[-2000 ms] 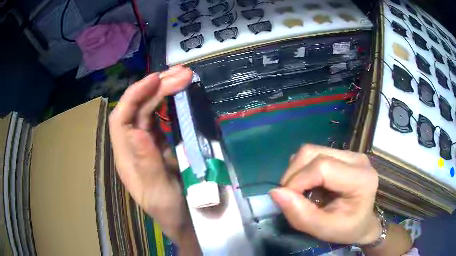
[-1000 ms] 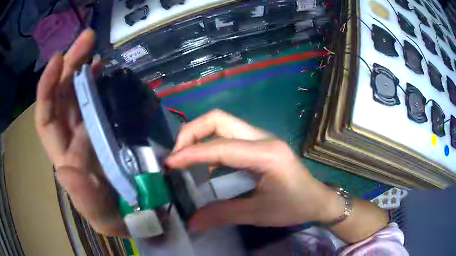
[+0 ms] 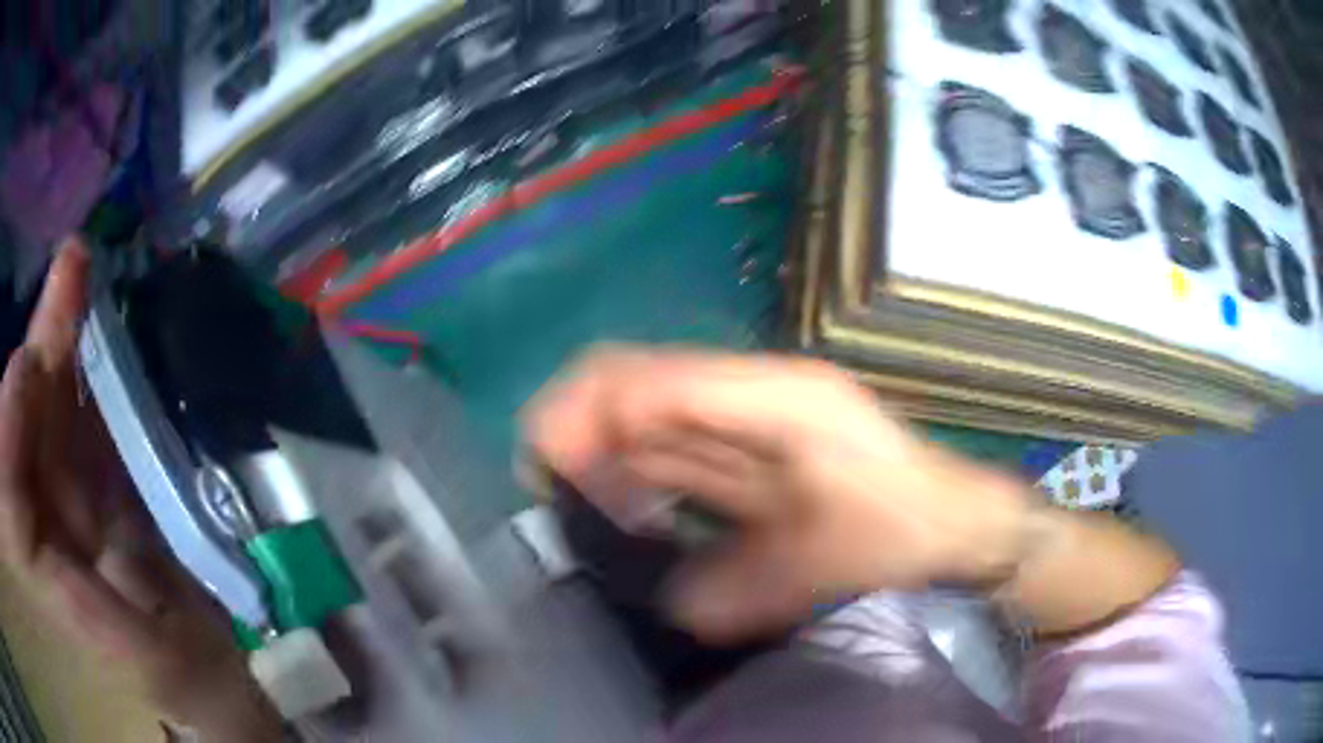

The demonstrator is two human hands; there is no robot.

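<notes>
The white machine (image 3: 421, 566) stands at lower left, blurred, with green tape (image 3: 305, 571) round its front end and a small white end block (image 3: 301, 672) below. A long grey-blue arm (image 3: 160, 462) runs along its left side. My left hand (image 3: 95, 566) is at the left picture edge, behind this arm, partly hidden; its grip cannot be made out. My right hand (image 3: 784, 486) is right of the machine, strongly blurred, with fingers curled. A dark shape is under its fingers; whether they hold it is unclear.
A white foam tray (image 3: 929, 232) of black speakers lies on stacked cardboard layers (image 3: 1001, 363) at right. Another foam tray (image 3: 312, 73) sits on dark plastic-wrapped trays (image 3: 479, 109) at the back. The green mat (image 3: 610, 276) has red and blue stripes. A pink cloth (image 3: 66, 160) is far left.
The view has swung right, so the machine and trays sit further left. My right hand has moved away from the machine's side, to its right. My left hand stays beside the machine's arm.
</notes>
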